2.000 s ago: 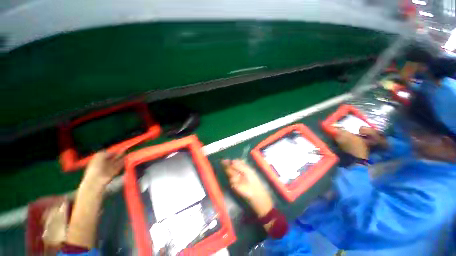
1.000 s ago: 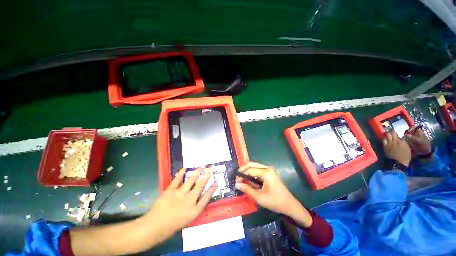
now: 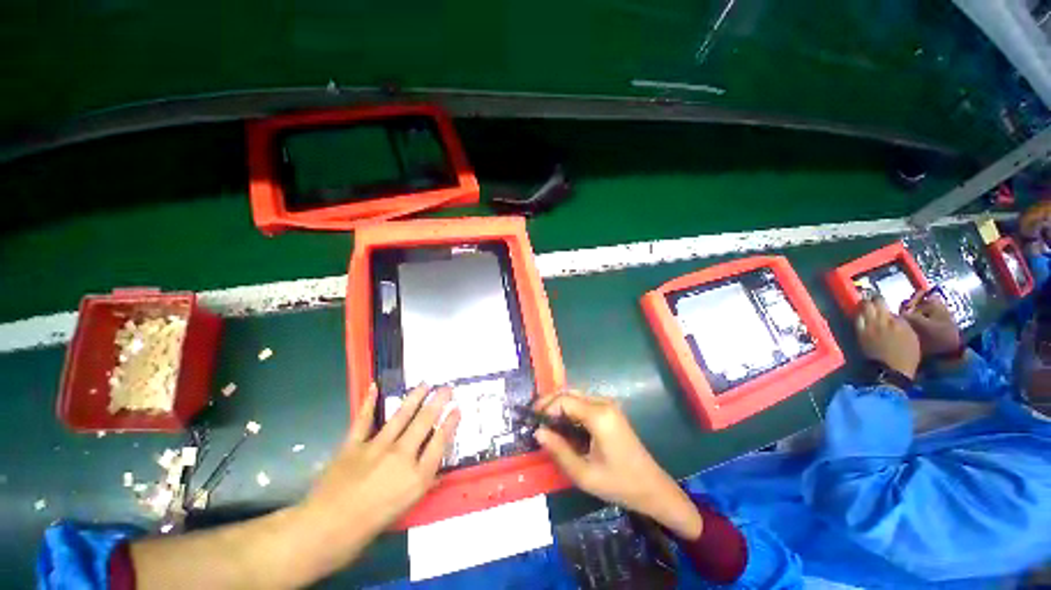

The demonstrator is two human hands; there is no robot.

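Note:
An open tablet lies in an orange-red foam tray in front of me. Its large silver battery is at the far end and its circuit board at the near end. My left hand is bare, with its fingers spread flat on the board's left side. My right hand holds dark tweezers between thumb and fingers, with the tip at the board's right part. A pad in the tip cannot be made out. A white sheet lies under the tray's near edge.
A red bin of cream pads stands at left, with loose pads and dark strips beside it. Another framed tablet lies at right. A framed unit and a black curved item lie on the belt. A neighbour's hands work at right.
The view has shifted slightly, so things sit a little further left. Both hands stay on the board, and the tweezers' tip has moved inward from the board's right edge.

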